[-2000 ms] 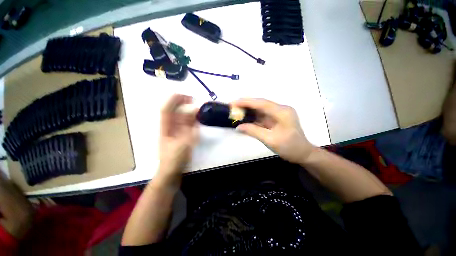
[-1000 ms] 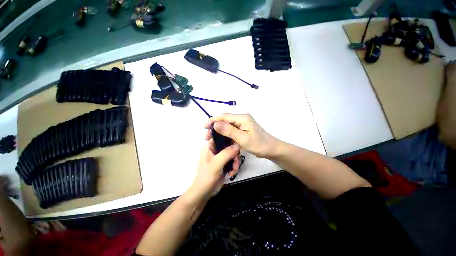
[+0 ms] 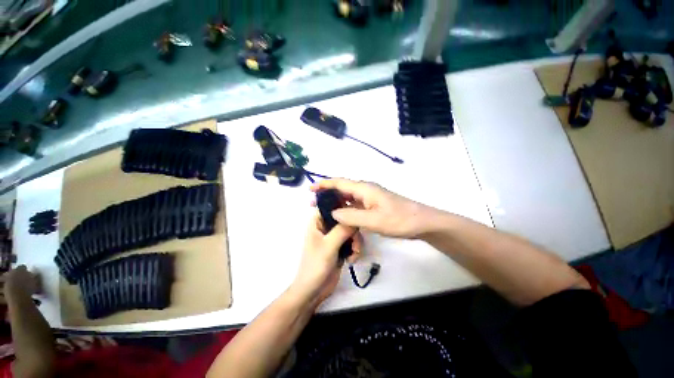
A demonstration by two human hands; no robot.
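A black oblong unit [image 3: 329, 204] is held upright-slanted between both hands, near the bench's front edge. My left hand [image 3: 326, 249] is closed around its lower part. My right hand [image 3: 366, 209] grips its upper end with thumb and fingers. The unit's short black cord [image 3: 363, 279] hangs out below my hands, its plug at the tip. The fingers hide most of the unit. Beyond lie a closed unit [image 3: 323, 122] with its cord stretched right, and half-assembled units [image 3: 277, 173] with a green circuit board [image 3: 296, 153].
Ribbed rows of black pieces [image 3: 140, 214] lie on the left cardboard [image 3: 219, 277]. Stacked covers [image 3: 423, 98] stand at the far edge. Waiting units [image 3: 619, 87] lie on the right cardboard [image 3: 591, 173]. A green conveyor [image 3: 310, 48] carries more units. Another person's hand [image 3: 21, 284] is at far left.
The unit went from lying crosswise, with my left hand blurred beside it, to upright-slanted in both hands. Its cord now hangs visibly below. The view has shifted, showing more of the conveyor.
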